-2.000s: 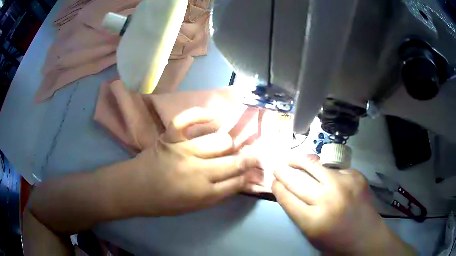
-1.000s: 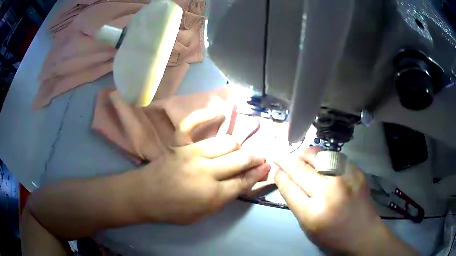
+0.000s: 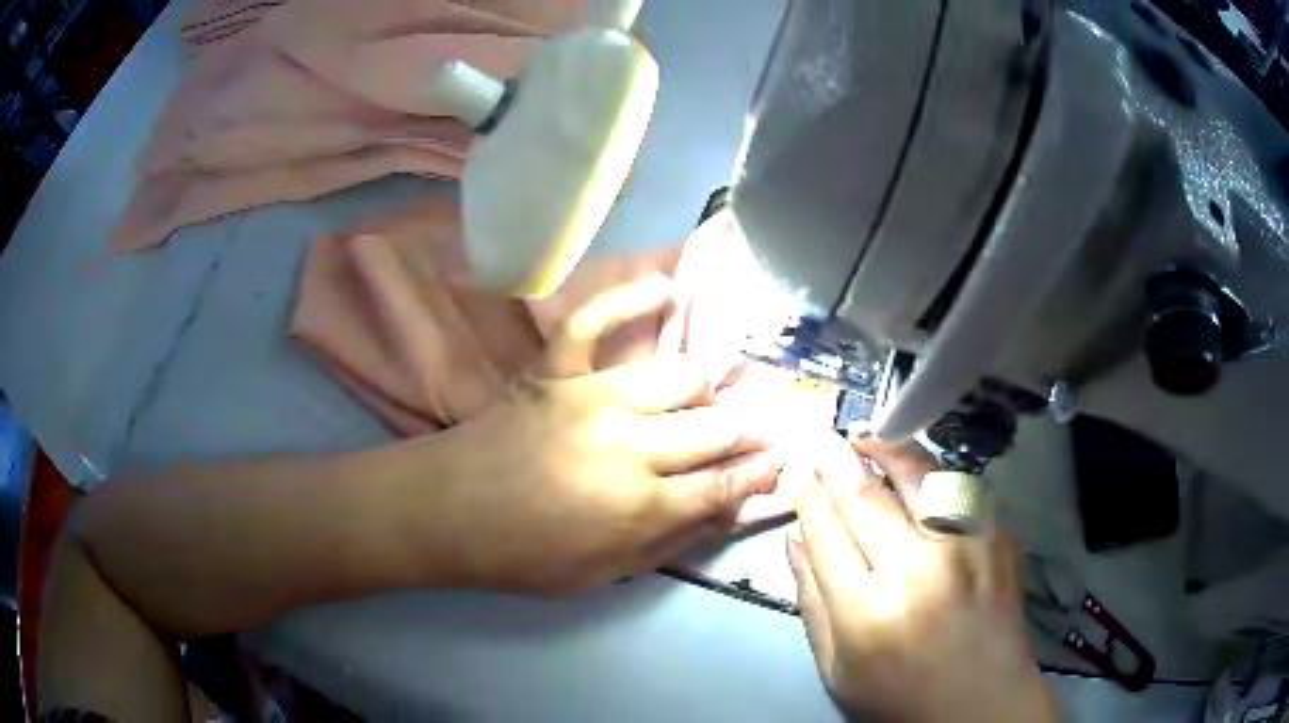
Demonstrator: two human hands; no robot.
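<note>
The peach fabric piece (image 3: pixel 410 318) lies on the table, from the left into the bright spot under the sewing machine head (image 3: pixel 862 156). My left hand (image 3: pixel 608 466) lies over the fabric with its fingertips on the fabric's edge, left of the needle area. My right hand (image 3: pixel 905 565) is just in front of the presser foot (image 3: pixel 813 353), its fingertips close to the left ones at the fabric edge. Glare hides the needle and the exact grip of the fingertips. Both hands are bare.
The cream lamp head (image 3: pixel 558 163) hangs above the fabric. More peach fabric (image 3: pixel 297 106) lies at the back left of the table (image 3: pixel 127 339). A dark flat rectangle (image 3: pixel 1124 487) and red-handled snips (image 3: pixel 1110 643) lie right of my right hand. A tension dial (image 3: pixel 1187 332) juts from the machine.
The view has shifted, so the machine and lamp sit further right in it. Both hands stay at the fabric edge near the needle, with fingers slightly moved.
</note>
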